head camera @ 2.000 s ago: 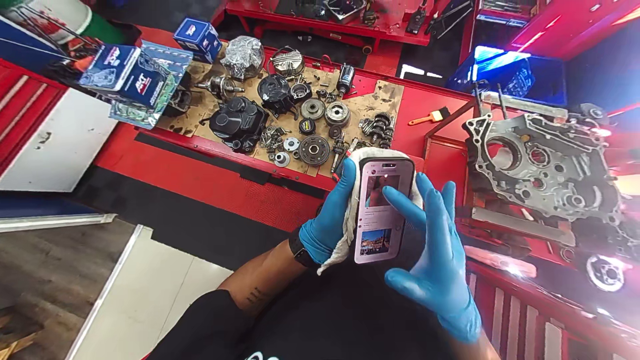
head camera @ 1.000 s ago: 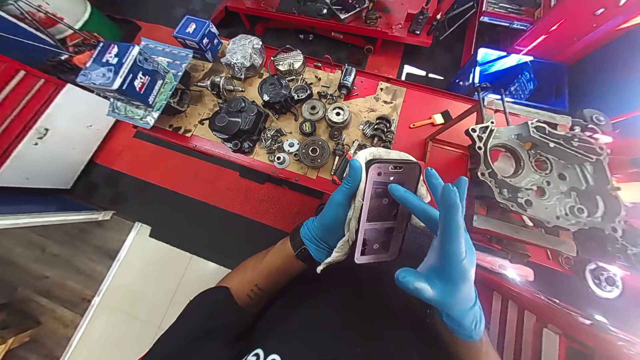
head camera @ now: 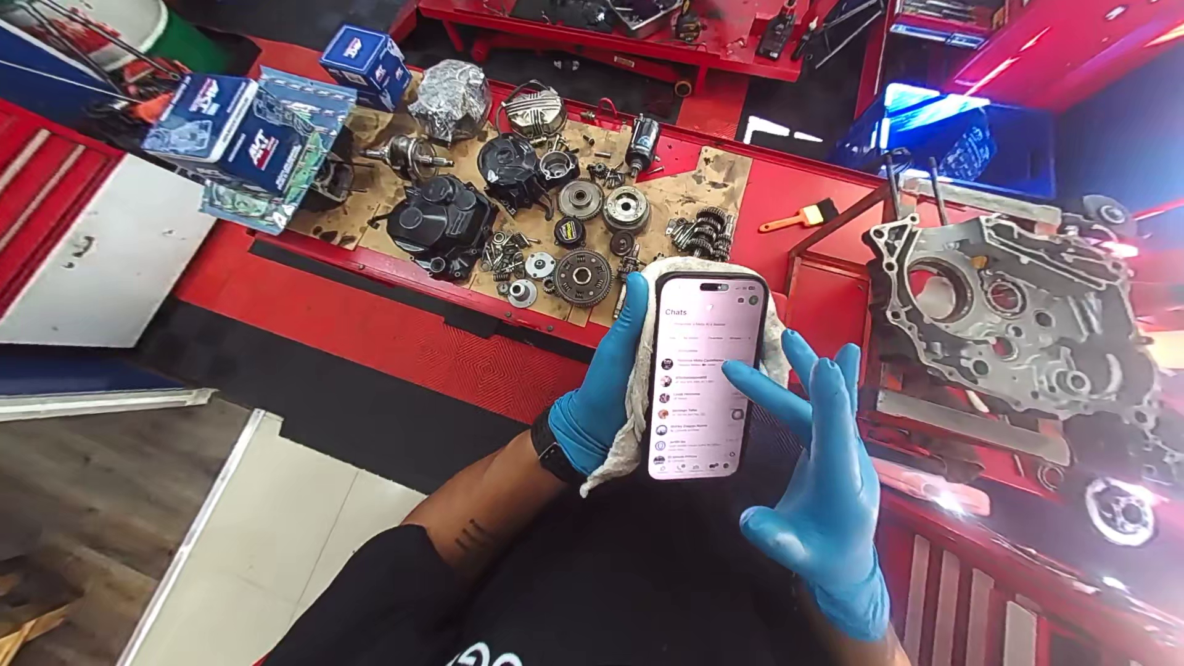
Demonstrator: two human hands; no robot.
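Observation:
My left hand (head camera: pixel 597 398), in a blue glove, grips a smartphone (head camera: pixel 705 388) together with a pale cloth (head camera: pixel 638 421) behind it. The phone is upright with its lit screen facing me, showing a list with small round pictures. My right hand (head camera: pixel 819 472), also blue-gloved, has its fingers spread and holds nothing. Its index fingertip is over the right part of the screen; whether it touches the glass I cannot tell. Just beyond the phone, gears and a clutch basket (head camera: pixel 583 277) lie on stained cardboard (head camera: pixel 721 176).
Black engine covers (head camera: pixel 439 227), a foil-wrapped part (head camera: pixel 450 100) and blue boxes (head camera: pixel 365 65) are on the red bench. A brush (head camera: pixel 800 216) lies farther right, near a metal crankcase half (head camera: pixel 1008 305). A blue bin (head camera: pixel 953 139) stands behind it, and a white cabinet door (head camera: pixel 102 250) is at left.
The phone's screen has changed from pictures, then a dark view, to a light list. My left hand still holds phone and cloth; my right index finger remains over the screen.

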